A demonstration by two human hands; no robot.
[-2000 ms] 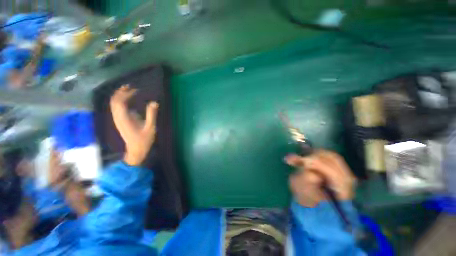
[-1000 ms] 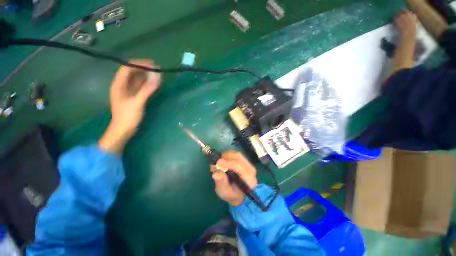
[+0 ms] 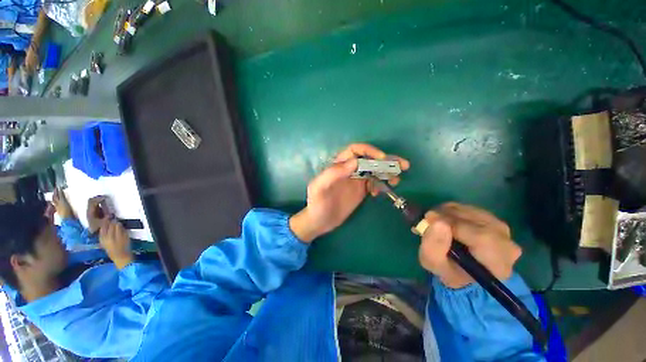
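Observation:
My left hand [image 3: 340,189] holds a small silver-white rectangular module [image 3: 379,167] in its fingertips above the green mat, slotted face visible. My right hand [image 3: 467,244] is shut on a soldering iron [image 3: 489,280] with a black handle and pale collar. The iron's metal barrel points up and left, and its tip is at the module's lower edge; whether it touches cannot be told. The black parts tray [image 3: 193,223] lies to the left with one silver module [image 3: 185,133] in its upper compartment.
A black box [image 3: 554,187] with tan tape strips [image 3: 593,141] stands at right, beside a white-rimmed square tray [image 3: 630,249]. A black cable [image 3: 602,26] runs at top right. Another worker [image 3: 67,283] in blue sits at left near blue bins [image 3: 99,150]. Modules [image 3: 126,32] lie at top left.
The view has swung back left from the box and neighbouring sheet. My left hand has come from the far line to beside the iron's tip, with the module now clearly visible in it.

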